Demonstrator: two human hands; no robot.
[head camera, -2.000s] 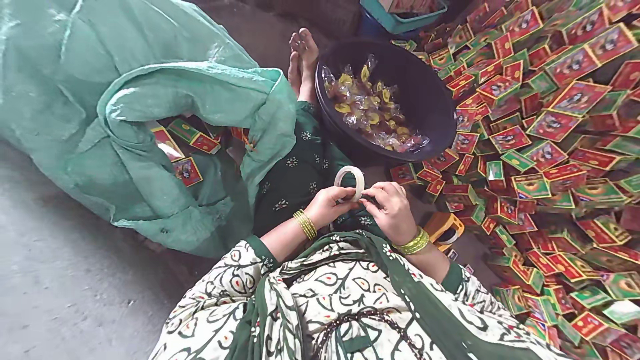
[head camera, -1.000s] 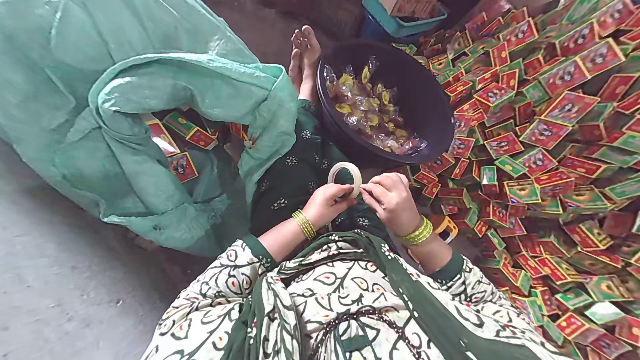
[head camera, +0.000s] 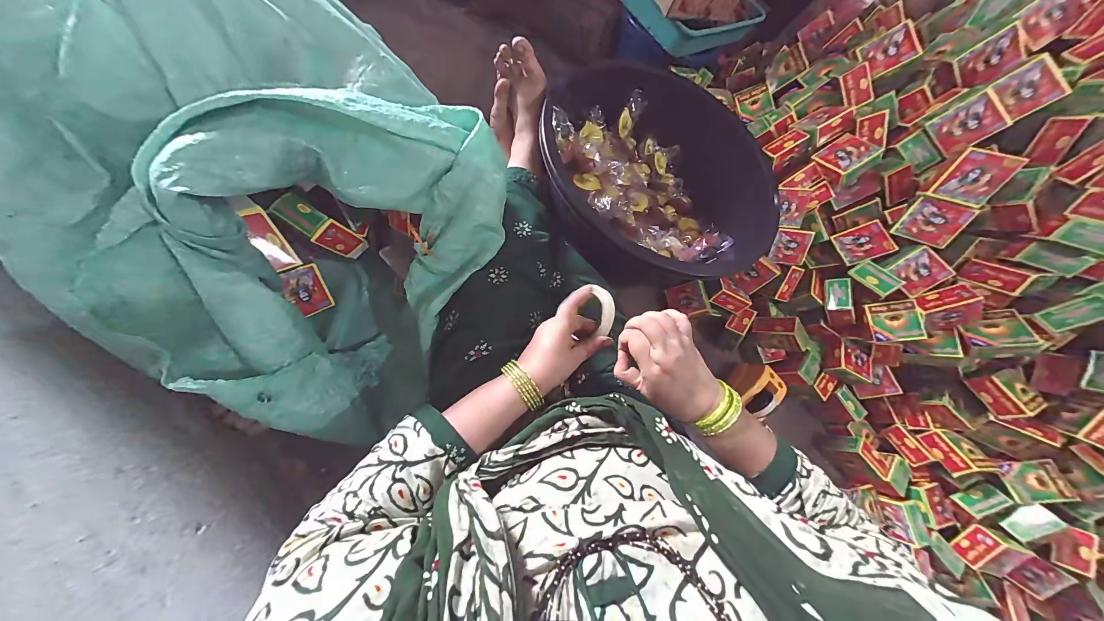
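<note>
A whitish ring-shaped roll, which looks like adhesive tape (head camera: 604, 312), stands tilted over my lap. My left hand (head camera: 561, 341) grips it by its left side between thumb and fingers. Just to the right, my right hand (head camera: 668, 358) is curled with its fingertips bent toward the roll; whether a strip of tape is pinched in them cannot be told. Beyond my hands stands a dark round tub (head camera: 742, 172) with clear-wrapped pieces with yellow parts (head camera: 638, 172) in it. At left, an open green fabric sack (head camera: 216, 293) holds small red and green printed boxes (head camera: 306, 289).
A large heap of small red and green printed boxes (head camera: 931, 285) covers the floor at right. A yellow-orange handled object (head camera: 763, 388) lies by my right wrist. Behind the tub is a teal plastic container (head camera: 690, 34). Grey floor (head camera: 112, 483) shows at lower left. My bare feet (head camera: 517, 86) lie beside the tub.
My hands were close together at the roll; now my right hand is a little apart from it, with its fingers curled in. The roll has turned and shows narrower.
</note>
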